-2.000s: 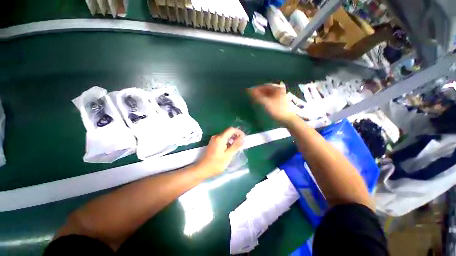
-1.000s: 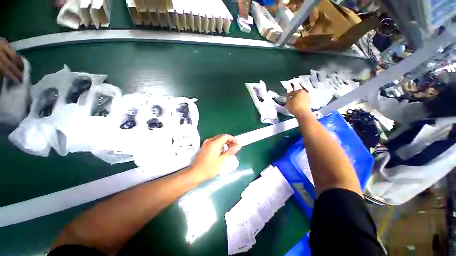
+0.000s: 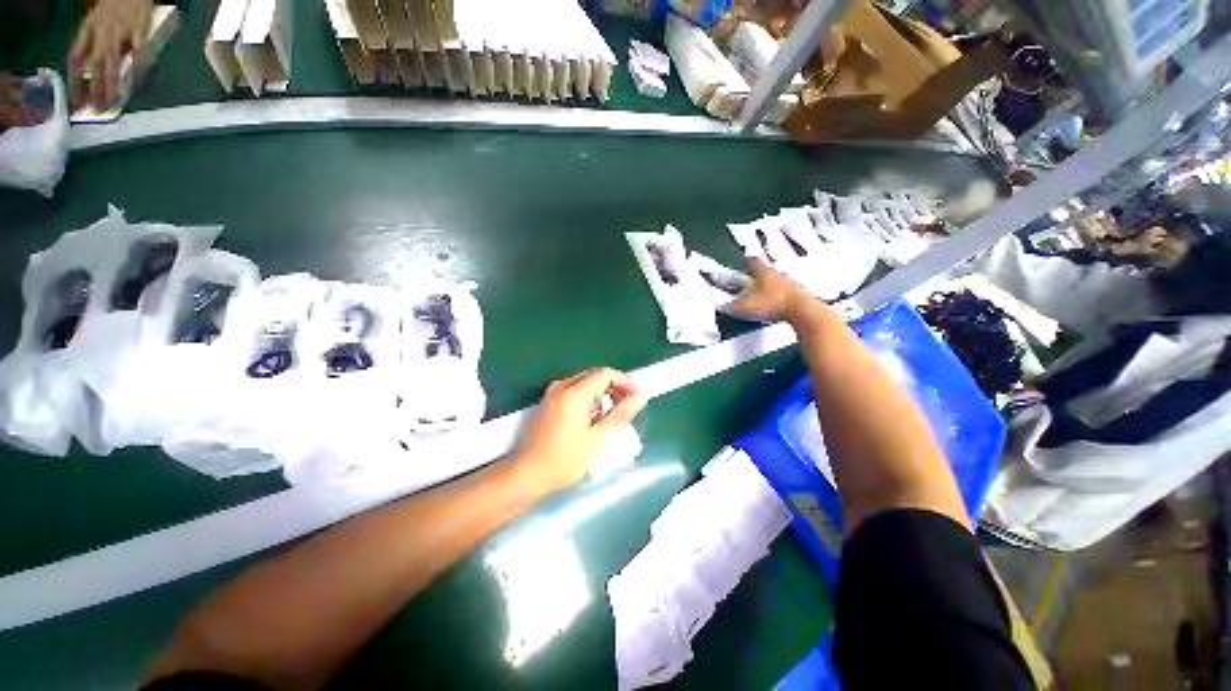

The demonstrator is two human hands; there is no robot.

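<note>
My left hand (image 3: 583, 424) is over the pale guide rail, fingers curled, with a small pale or clear item (image 3: 617, 452) showing under the palm. My right hand (image 3: 772, 294) reaches over the green belt to the near end of a row of white wrapped products (image 3: 844, 257). Its fingertips are at a white pouch, and whether they grip it is hidden. One white pouch with a dark coil (image 3: 670, 286) lies just left of this hand. More wrapped products (image 3: 354, 378) with dark coils lie side by side on the belt at the left.
A blue bin (image 3: 932, 405) is under my right forearm. Fanned white papers (image 3: 695, 560) lie on the near bench. The guide rail (image 3: 270, 510) crosses in front. Upright white-brown pieces (image 3: 500, 47) and a carton (image 3: 884, 68) stand beyond. Another person's hands show at top left.
The left group of wrapped products has shifted left since a second ago. My right hand has moved slightly left and nearer. The other person's hands have moved up to the far side.
</note>
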